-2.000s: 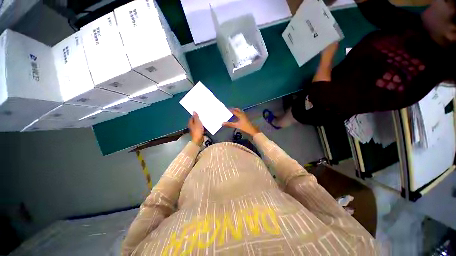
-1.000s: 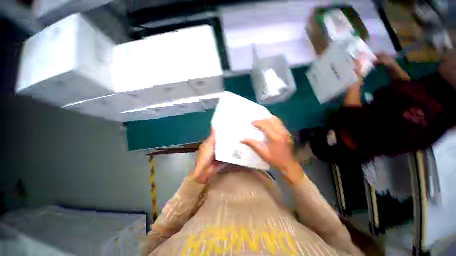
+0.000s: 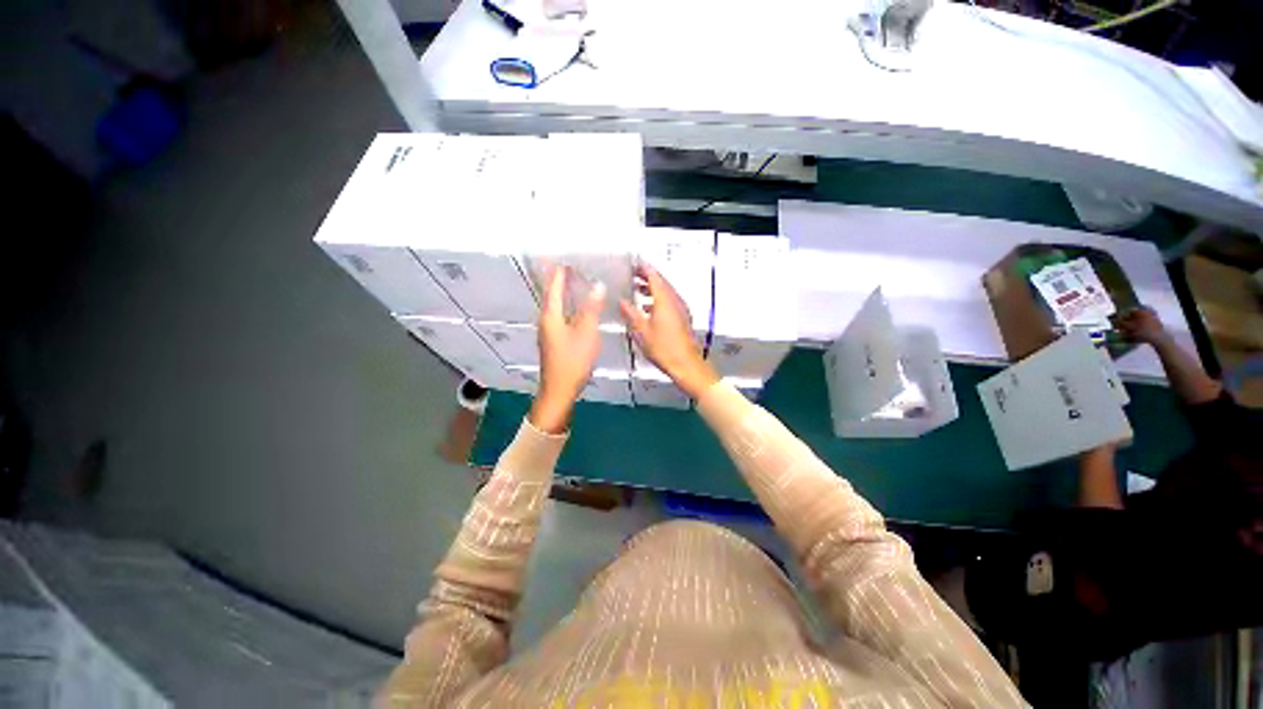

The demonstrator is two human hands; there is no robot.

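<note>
A closed white product carton (image 3: 592, 187) sits at the right end of the upper row of stacked cartons (image 3: 363, 277). My left hand (image 3: 569, 339) is on its front face, which looks blurred. My right hand (image 3: 665, 330) is at its front right edge, with the fingertips touching it. Two lower cartons (image 3: 749, 294) show to the right of it. An open filled carton (image 3: 925, 402) stands on the green bench with its lid up and whitish contents inside.
A coworker (image 3: 1177, 513) on the right holds a white carton (image 3: 1060, 402) and reaches to a brown parts box (image 3: 1022, 298) with green contents and a white label. A white shelf (image 3: 776, 69) crosses above the bench (image 3: 623, 446), with blue-handled scissors (image 3: 514, 71) on it.
My hands have moved from in front of my body up to the stack, with the white carton now on its upper row. The view has shifted left along the bench.
</note>
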